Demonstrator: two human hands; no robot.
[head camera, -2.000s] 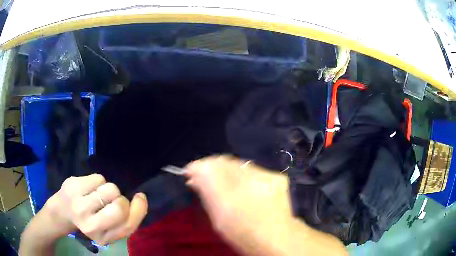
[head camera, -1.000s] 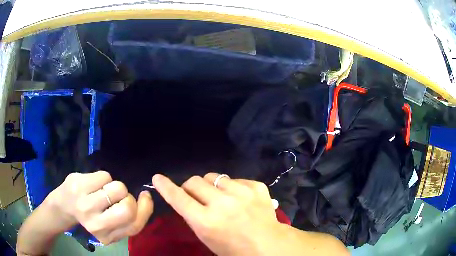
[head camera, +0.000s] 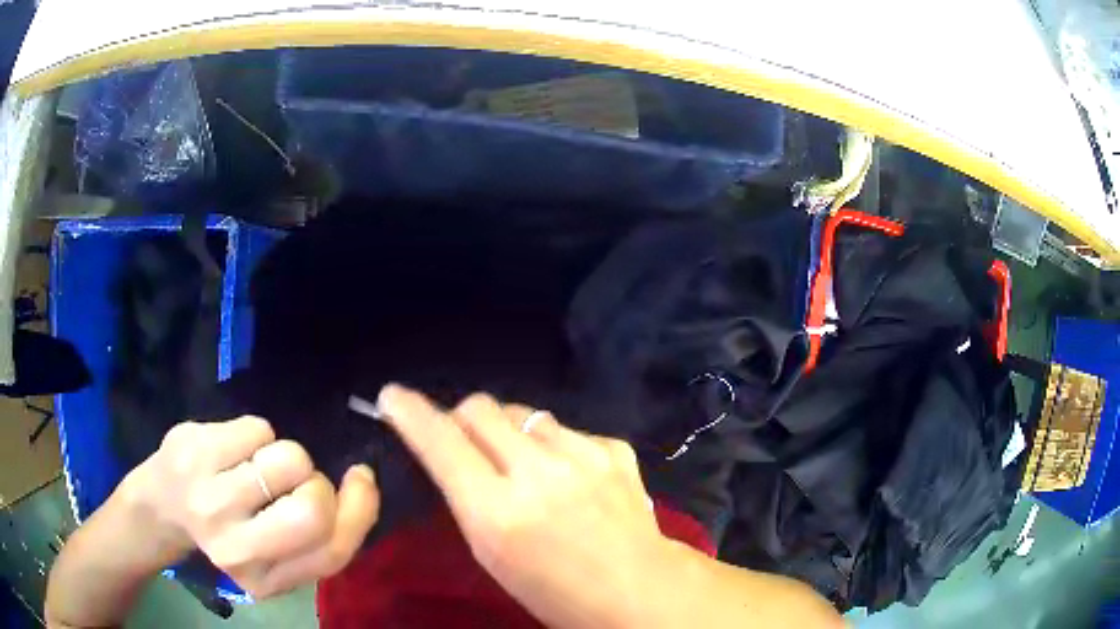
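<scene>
A black garment (head camera: 424, 473) lies over the lap. My left hand (head camera: 264, 506) is closed on its edge at lower left, thumb against the curled fingers. My right hand (head camera: 540, 492) is just right of it, back of the hand up, fingers together. A thin silvery tool tip (head camera: 365, 407) sticks out left of the right fingertips, above the cloth between the hands; the rest of the tool is hidden by the hand. A thin curved white cord (head camera: 715, 415) lies on black cloth to the right.
A white table with a yellow edge (head camera: 491, 37) crosses the top. A blue crate (head camera: 227, 301) stands at left, another blue container (head camera: 516, 135) under the table. A crumpled black garment pile (head camera: 909, 430) lies at right by a red-orange frame (head camera: 827, 277).
My right hand has come left, close to my left hand, and then lifted slightly, with the silvery tip showing clearly again. My left hand has stayed nearly in place. More of the white cord shows.
</scene>
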